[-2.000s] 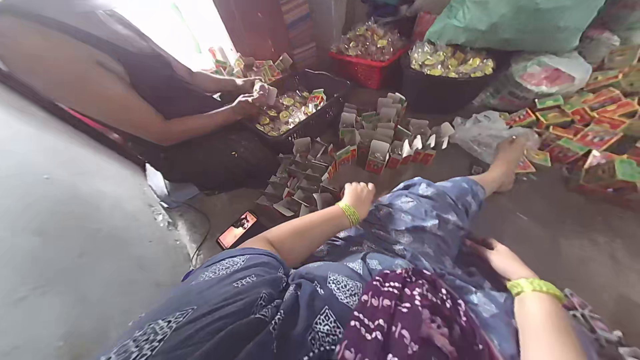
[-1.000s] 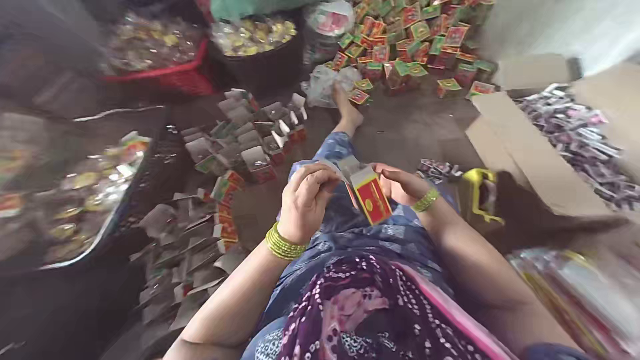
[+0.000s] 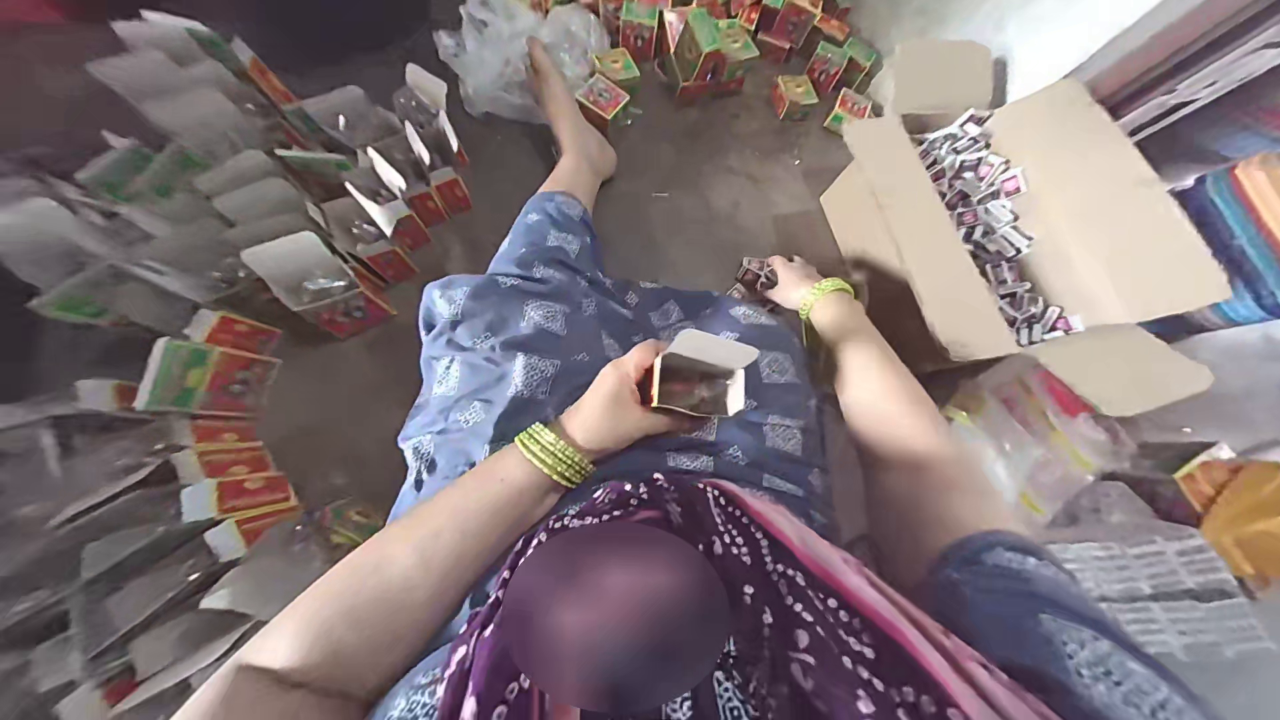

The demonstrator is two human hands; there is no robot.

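Observation:
My left hand holds a small open-topped printed carton above my lap. Its pale flap stands raised, and its inside looks dark. My right hand reaches to the floor beside my right knee, its fingers on a little heap of small dark packets; whether it grips one cannot be told. To the right stands an open cardboard box with many small packets of purple and white inside.
Rows of open printed cartons cover the floor at left. Closed red and green cartons lie at the top, near a clear plastic bag by my foot. Plastic-wrapped packs lie at lower right.
My right hand has left the carton, where it was a second ago, and moved out to the packets on the floor. My left hand keeps the carton, now with its open top facing up.

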